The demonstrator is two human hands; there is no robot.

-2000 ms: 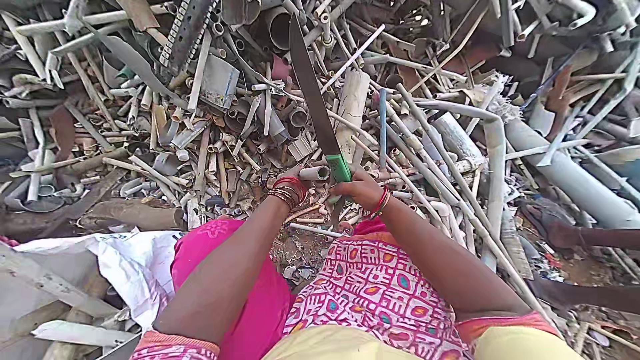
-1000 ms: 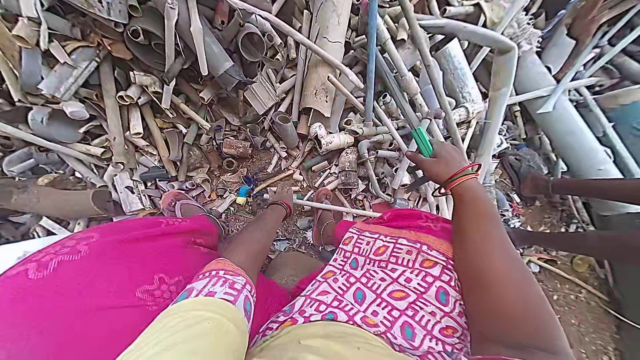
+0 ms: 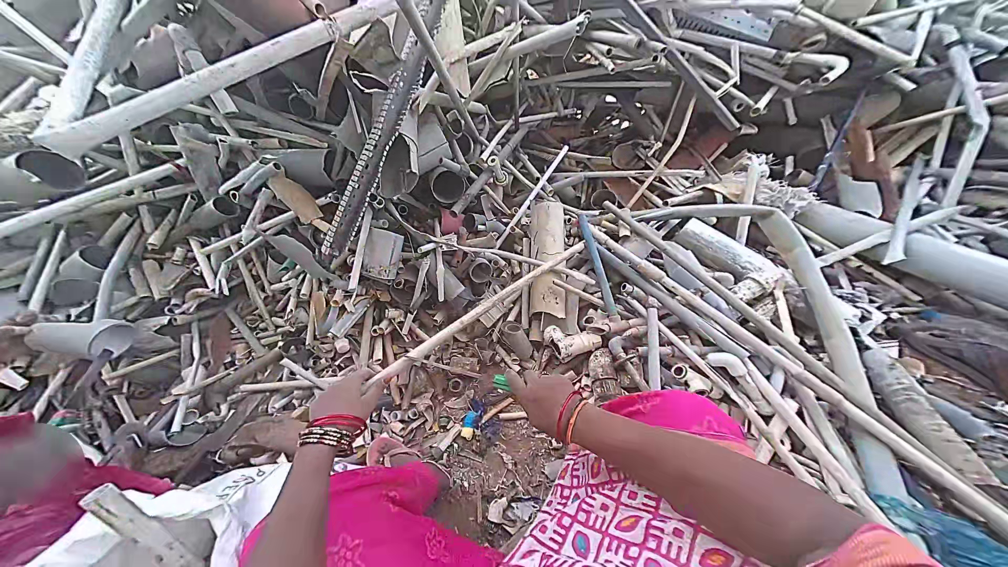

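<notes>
My left hand (image 3: 346,398), with bangles at the wrist, grips the near end of a long thin pipe (image 3: 480,309) that slants up and to the right over the scrap pile. To its right, my right hand (image 3: 543,398) is closed around a green handle (image 3: 502,383); a thin dark blade seems to point left from it, seen nearly edge-on. Between and below the hands, short pipe offcuts and a small blue and yellow piece (image 3: 470,421) lie on the dirt.
A large heap of plastic pipes and fittings fills the ground ahead. Long pipes lean at the right beside a bent grey pipe (image 3: 819,291). At the lower left lies a white sack (image 3: 236,496) with a pipe piece (image 3: 130,524) on it. A wide pipe (image 3: 929,256) lies far right.
My left hand, low near the ground one second ago, now holds the long thin pipe. My right hand has moved left with the green handle. The view has tilted up.
</notes>
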